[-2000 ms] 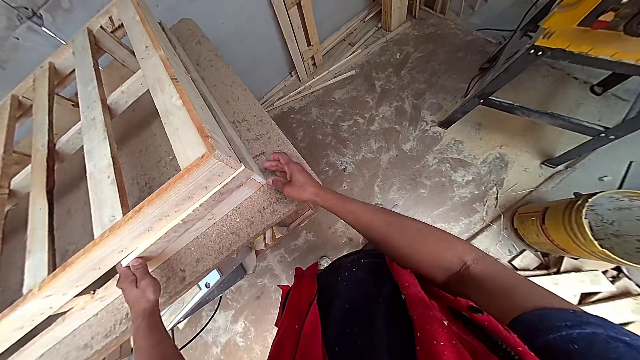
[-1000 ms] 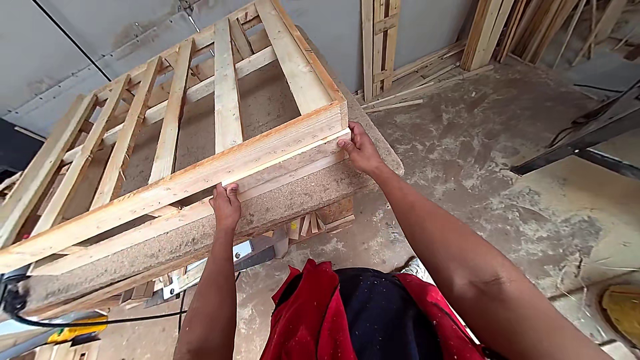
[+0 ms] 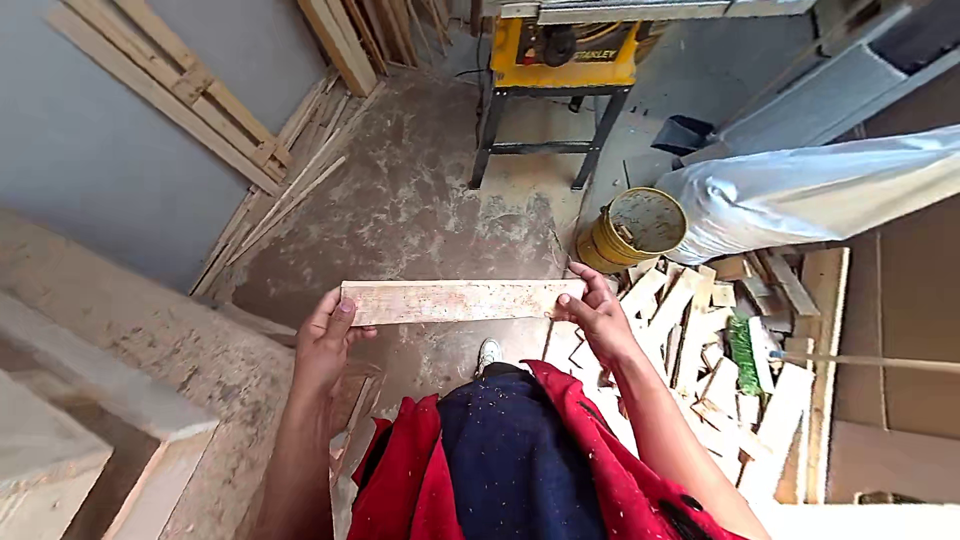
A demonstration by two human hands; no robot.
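A short, flat wooden board [image 3: 457,301] is held level in front of my body, above the floor. My left hand [image 3: 334,326] grips its left end, thumb on the face and fingers behind. At the right end, my right hand [image 3: 596,311] pinches the board between thumb and fingers. Part of the slatted wooden frame [image 3: 172,435] lies at the lower left on a particleboard surface [image 3: 142,322], apart from both hands.
A yellow Stanley table saw [image 3: 562,56] on a black stand is at the top. A yellow bucket [image 3: 615,232] stands right of centre, beside a heap of wood offcuts [image 3: 712,337]. Wood strips [image 3: 292,195] lie along the wall, where a pallet-like piece [image 3: 195,90] leans.
Both hands were on the slatted frame's edge; now they are off it and hold a short board. The view has swung right, toward the saw and the offcuts.
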